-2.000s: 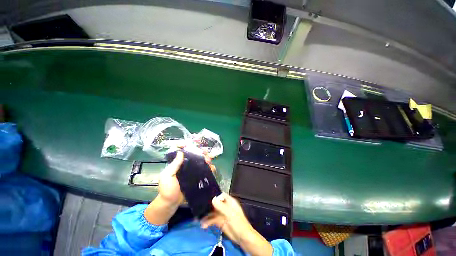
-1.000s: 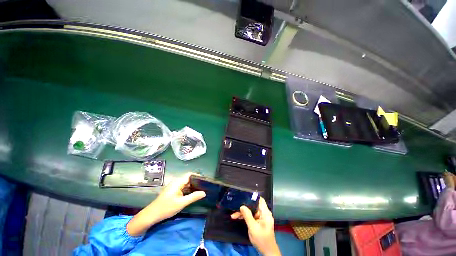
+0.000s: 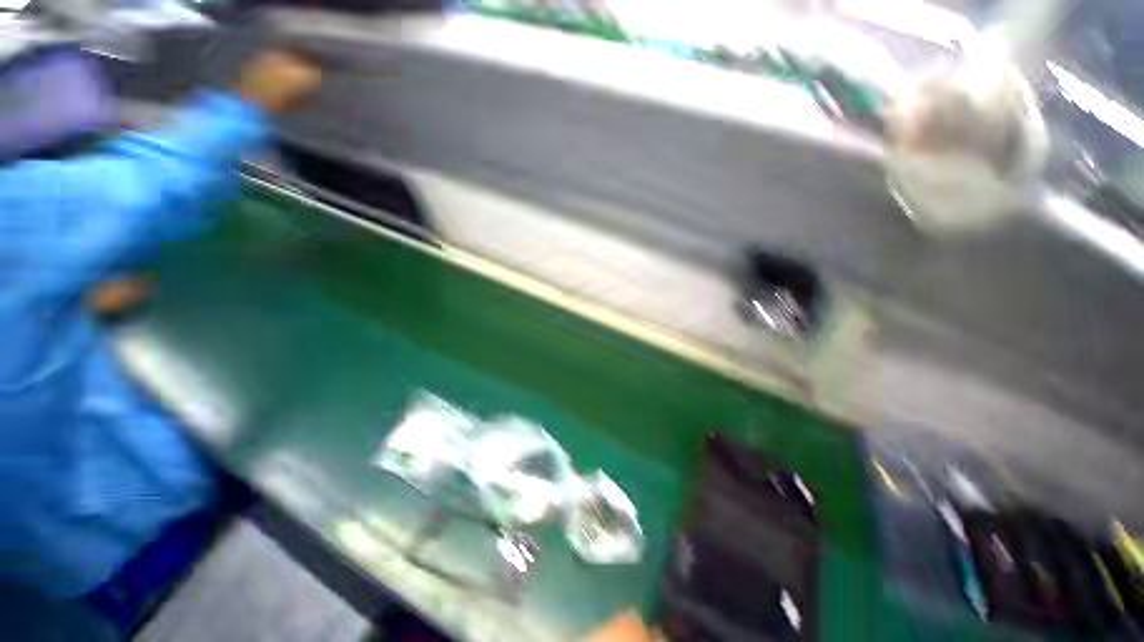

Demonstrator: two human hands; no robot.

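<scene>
The view is badly blurred. A sliver of a hand, which looks like my left hand, shows at the bottom edge beside the phone tray; its fingers and anything in them are cut off. My right hand is out of the picture. The long dark phone carrying tray runs down to the bottom edge, with small white marks on its right side. A thin middle frame lies smeared on the bench, just below the clear small-parts bags. The held phone unit is not in view.
A person in a blue smock is at the left, with one arm over the grey partition. A parts box hangs on the wall. The tool mat with dark items is at the lower right. A blurred pale round thing is at the upper right.
The view has swung up and left and tilted. The bench items sit lower in the picture; the neighbour's body and arm have come in. My right hand and the held phone have left the view.
</scene>
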